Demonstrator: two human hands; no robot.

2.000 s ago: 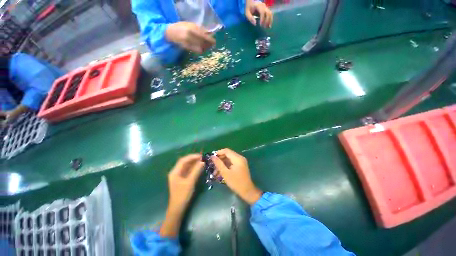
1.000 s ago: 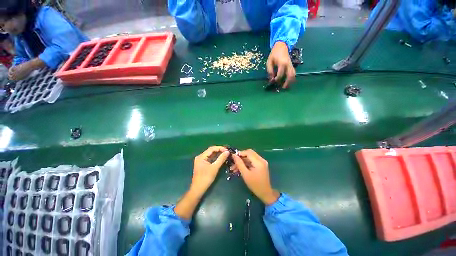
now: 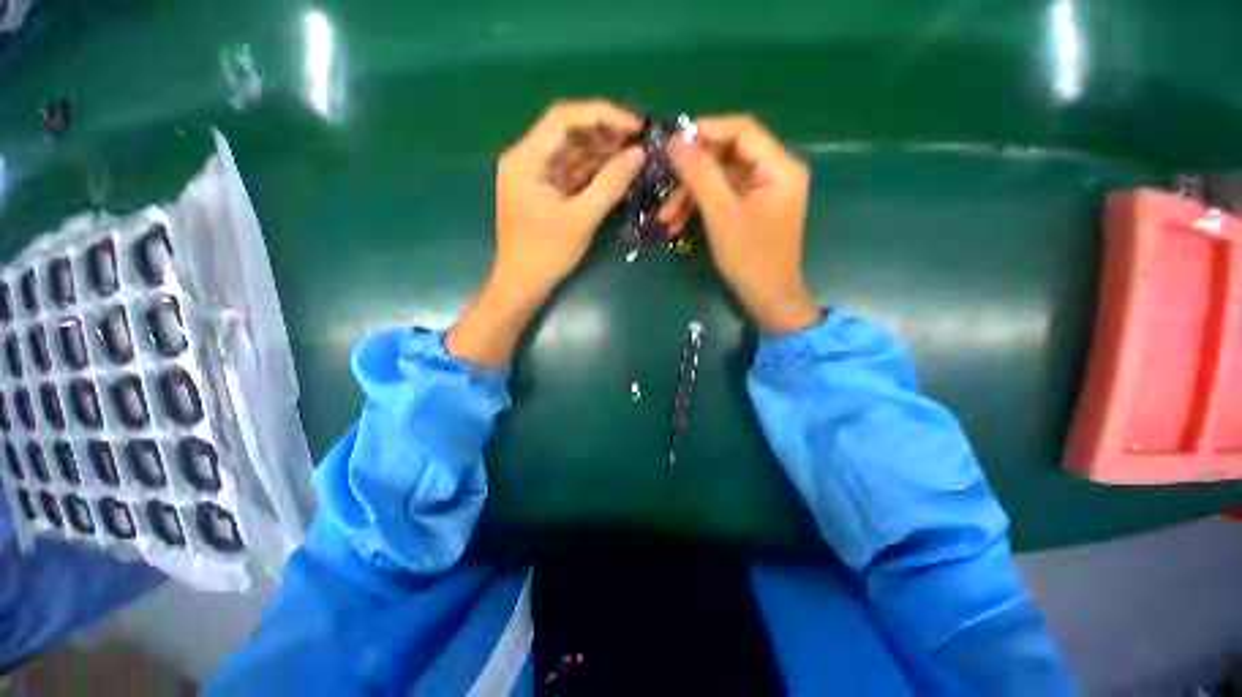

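A small dark electronic module (image 3: 651,191) with silvery and yellowish glints is held in the fingertips of both hands, above the green surface. My left hand (image 3: 552,198) grips its left side. My right hand (image 3: 749,204) grips its right side, with a small white bit at the fingertips. The fingers hide much of the module. A thin dark pen-like tool (image 3: 685,392) with a pale tip lies below the hands. A tiny whitish loose part (image 3: 635,391) lies left of the tool.
A white blister tray (image 3: 211,341) with rows of dark rounded pieces is at the left. A pink-red foam tray (image 3: 1110,341) is at the right edge. A dark module (image 3: 56,117) and a clear plastic scrap (image 3: 243,76) lie at the far left on the green surface (image 3: 872,272).
The view has tilted down toward my lap, so the far side, the other people and the tan pile have left the picture. Both hands still hold the module and appear higher in the picture.
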